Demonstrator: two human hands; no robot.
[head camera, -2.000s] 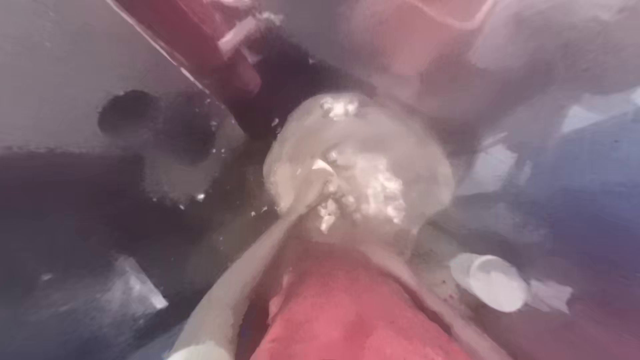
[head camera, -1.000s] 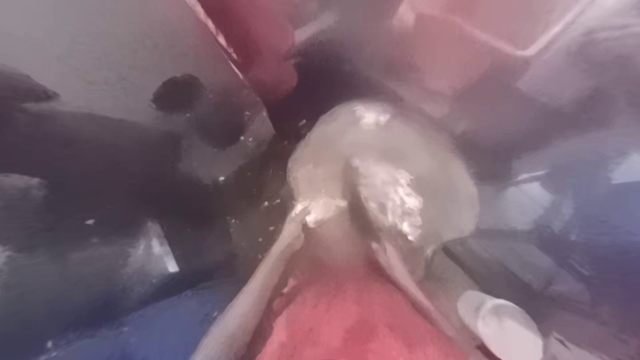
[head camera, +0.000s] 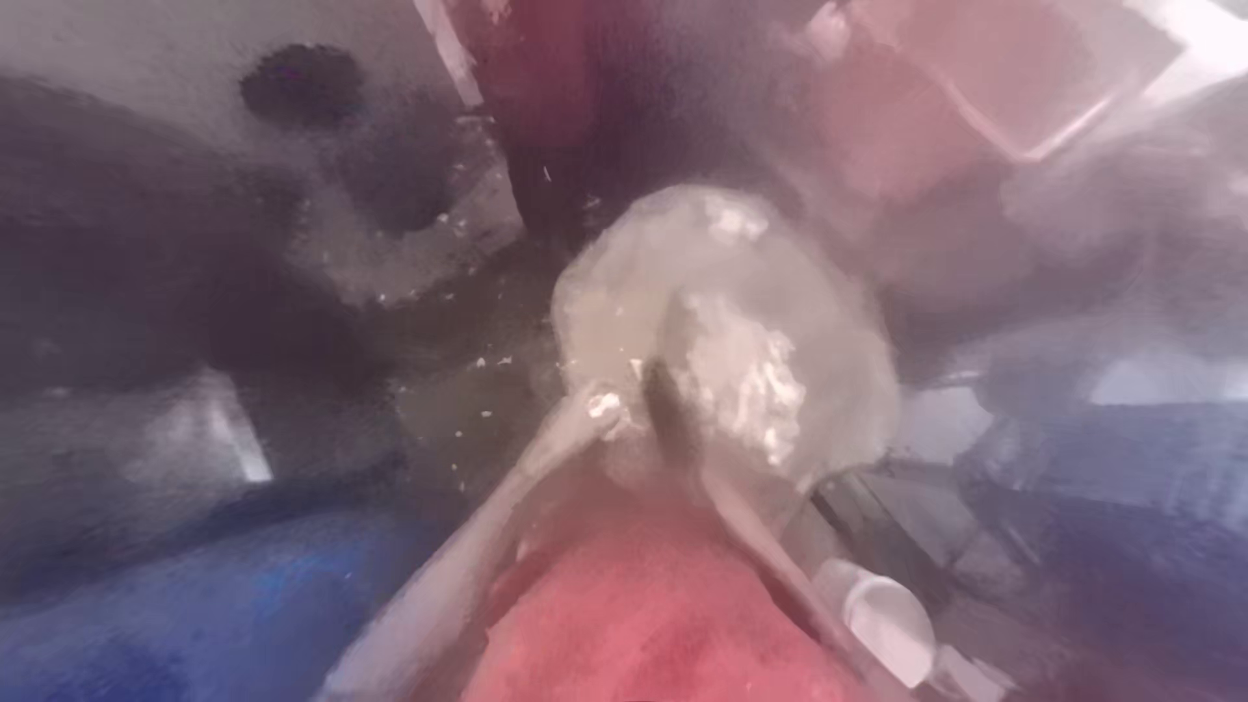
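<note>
A wide, pale, rounded basin or sheet (head camera: 829, 292), too blurred to name surely, lies in front of my red top. On it is a heap of whitish lumpy material (head camera: 746, 380), with a smaller white clump (head camera: 733, 220) near its far edge. My left hand (head camera: 600, 409) is at the near left edge, with a bit of white material at the fingers; whether it grips this is unclear. My right hand (head camera: 697, 463) is a blur at the near side of the heap, its fingers not distinguishable. A dark patch lies between the hands.
White cylindrical containers (head camera: 889, 624) stand at the lower right, beside my right forearm. Small white bits are scattered on the dark floor to the left. A reddish tray or tub (head camera: 1024, 88) is at the upper right. Blue surfaces lie at both sides.
Two seconds ago my left hand was farther in over the pale surface; it is now at the near left edge. The view has shifted somewhat.
</note>
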